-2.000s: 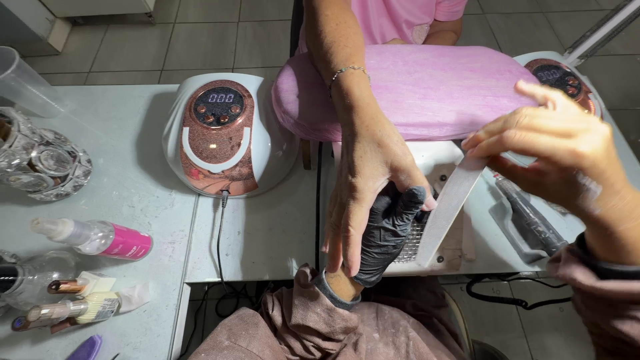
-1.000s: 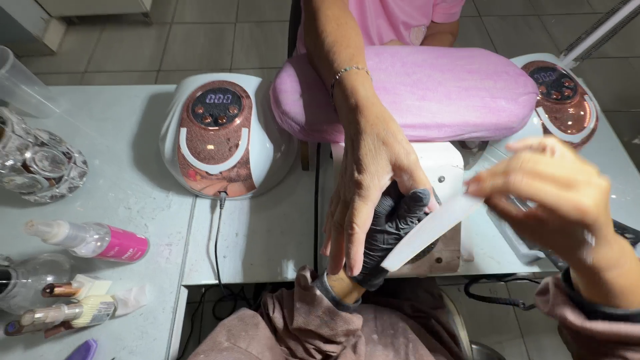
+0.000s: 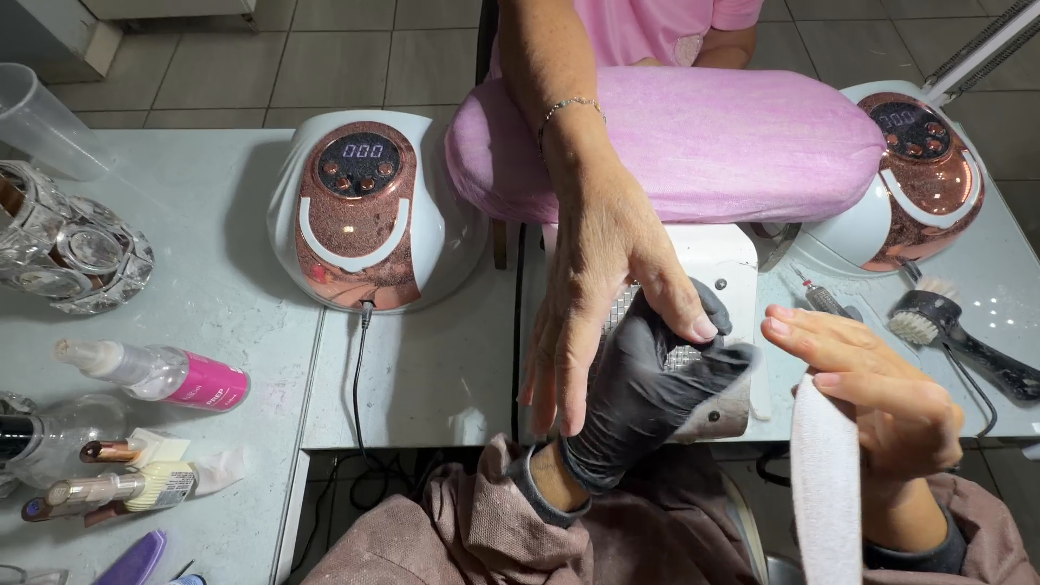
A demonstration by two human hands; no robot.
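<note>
My left hand (image 3: 650,382), in a black glove, has its thumb and fingers around the thumb of another person's hand (image 3: 601,252), which reaches down across a pink padded armrest (image 3: 691,146) and wears a bracelet. My right hand (image 3: 886,390) is bare and pinches the upper end of a white nail file (image 3: 827,479), which hangs down at the lower right, apart from the other person's fingers. Beneath the gloved hand lies a white dust collector (image 3: 731,268) with a metal mesh.
White and rose-gold nail lamps stand left (image 3: 357,219) and right (image 3: 926,179). At the far left are a spray bottle (image 3: 162,374), a glass holder (image 3: 81,244) and several small bottles. A black-handled brush (image 3: 967,337) and a nail drill handpiece (image 3: 825,296) lie at the right.
My right hand and the nail file have moved away from the other person's hand, down and to the right. The file was against or close to that hand before. My left hand stays at the person's thumb.
</note>
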